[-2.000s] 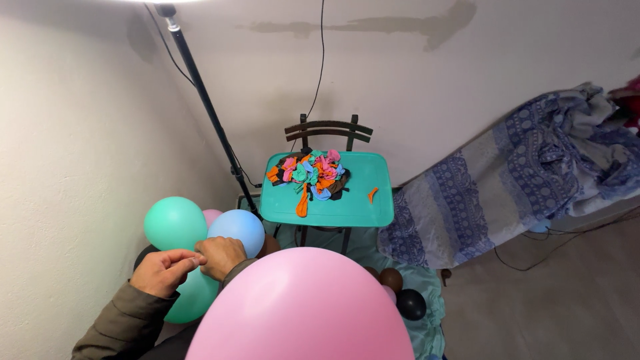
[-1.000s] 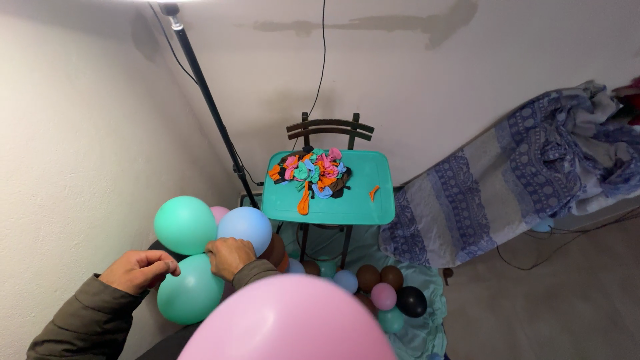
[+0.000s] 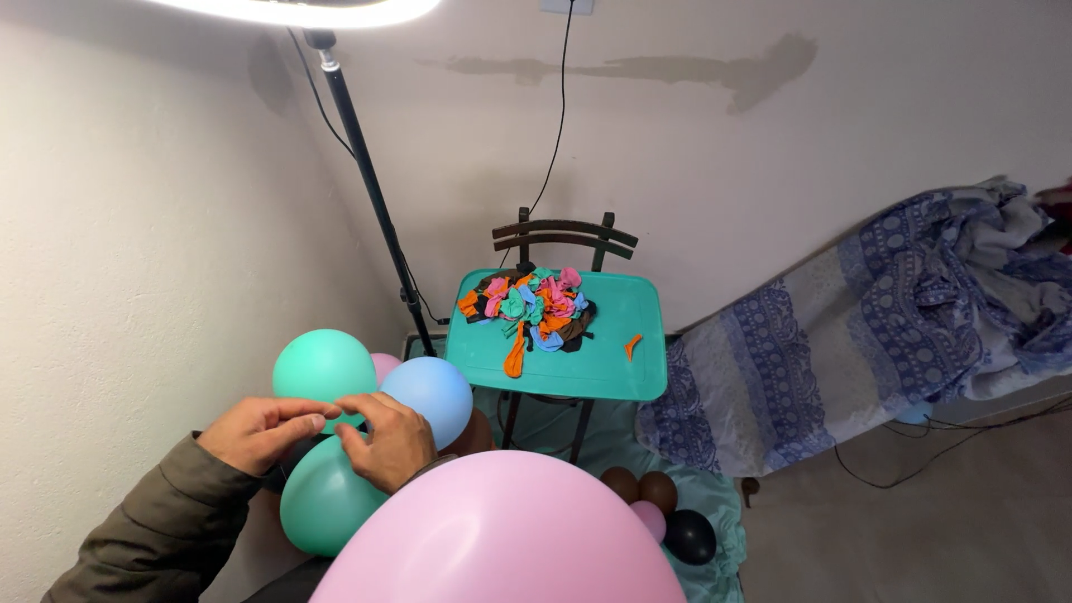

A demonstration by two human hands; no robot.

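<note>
Just above a lower green balloon (image 3: 327, 502) my left hand (image 3: 266, 431) has its thumb and forefinger pinched, too small a gap to tell what lies between them. My right hand (image 3: 388, 441) faces it, fingertips close to those of the left, thumb and forefinger bent apart. An upper green balloon (image 3: 323, 368) is behind both hands, and a light blue balloon (image 3: 429, 400) is behind the right one. A large pink balloon (image 3: 511, 536) fills the bottom foreground and hides part of the right forearm.
A green tray (image 3: 636, 301) on a chair (image 3: 565, 226) holds a heap of uninflated balloons (image 3: 536, 306). A lamp stand (image 3: 368, 176) rises behind the balloons at left. Brown, pink and black balloons (image 3: 689, 537) lie on a green cloth at lower right. A patterned blue cloth (image 3: 770, 377) drapes at right.
My hands were apart one second ago, and their fingertips have come together. The large pink balloon shifted left a second ago and now covers more of the floor balloons again.
</note>
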